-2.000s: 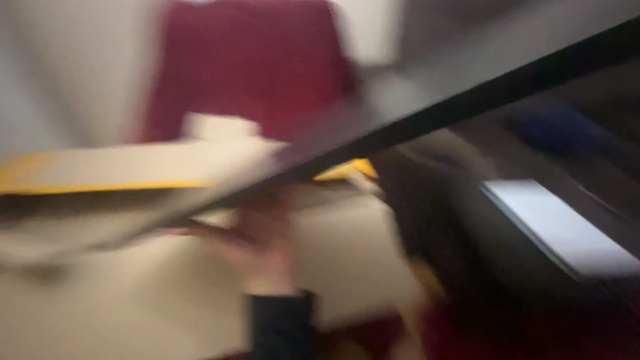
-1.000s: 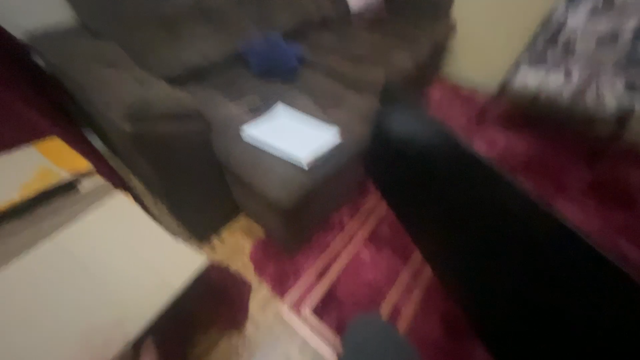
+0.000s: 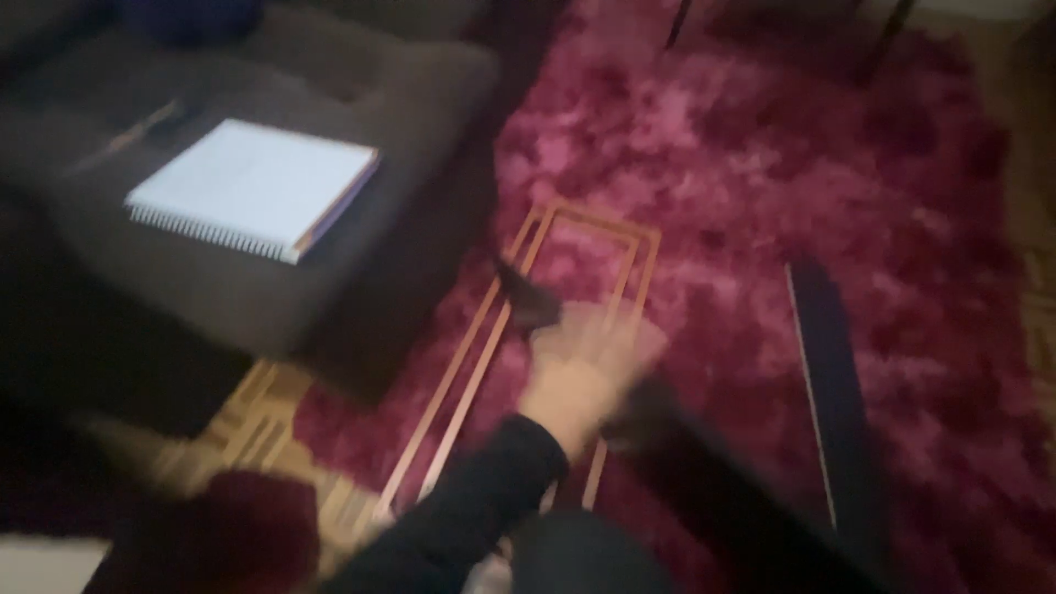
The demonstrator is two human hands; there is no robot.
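My left hand [image 3: 590, 363], in a black sleeve, reaches in from the bottom and is blurred by motion. It is over a long dark piece [image 3: 701, 462] that shows on both sides of it; whether my fingers grip this piece cannot be told. Around and beneath my hand, thin copper-coloured rectangular frames [image 3: 470, 396] lie on a crimson shaggy rug [image 3: 709, 190]. Farther right, a long dark flat board [image 3: 829, 388] with a pale edge rests on the rug. My right hand is not in view.
A dark upholstered sofa [image 3: 396, 223] stands at the left, with a spiral-bound pad [image 3: 256, 186] and a blue item [image 3: 194, 16] on it. Wood parquet [image 3: 272, 412] shows beside the rug. A dark rounded shape, perhaps my knee, is at the bottom.
The view has swung down and right, from a pale surface to the sofa and rug. My left hand, seen under a dark bar two seconds ago, is now over the rug.
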